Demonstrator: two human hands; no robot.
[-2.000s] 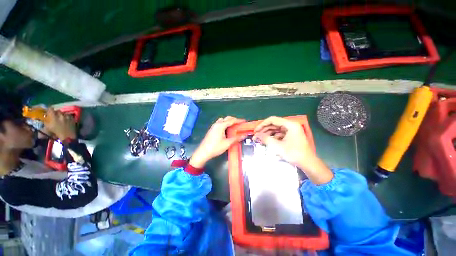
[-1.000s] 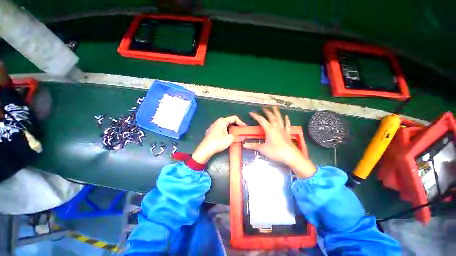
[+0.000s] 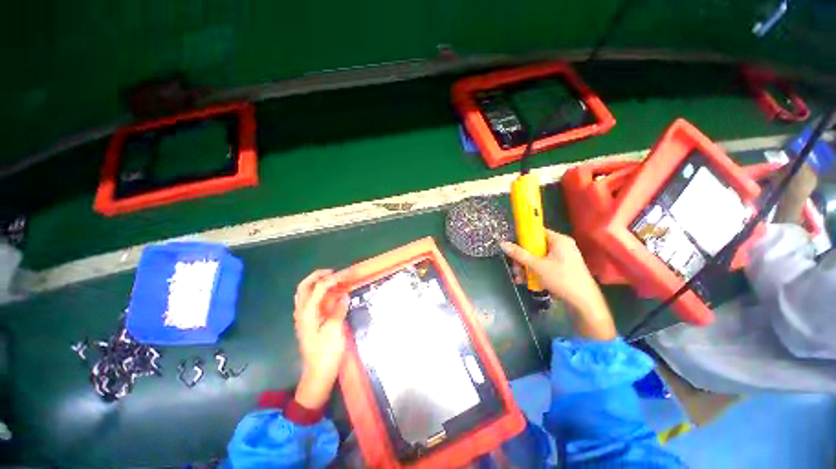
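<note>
A tablet unit with a large silver-white area lies in a red-orange frame in front of me, turned slightly. My left hand is at the frame's upper left corner, fingers over its edge near the circuit end. My right hand is on the yellow electric screwdriver, thumb and fingers around its lower barrel. The screwdriver stands nearly vertical in view, dark tip towards me. A round speckled screw dish lies just left of it.
A blue bin of white parts and a dark pile of small parts lie left. Framed tablets lie on the green belt. At right, another framed tablet leans on stacked frames, beside a person's grey sleeve. A black cord crosses there.
My right hand has left the tablet's top end and taken hold of the screwdriver. My left hand stays at the frame's corner. The view has swung right and the frame looks tilted.
</note>
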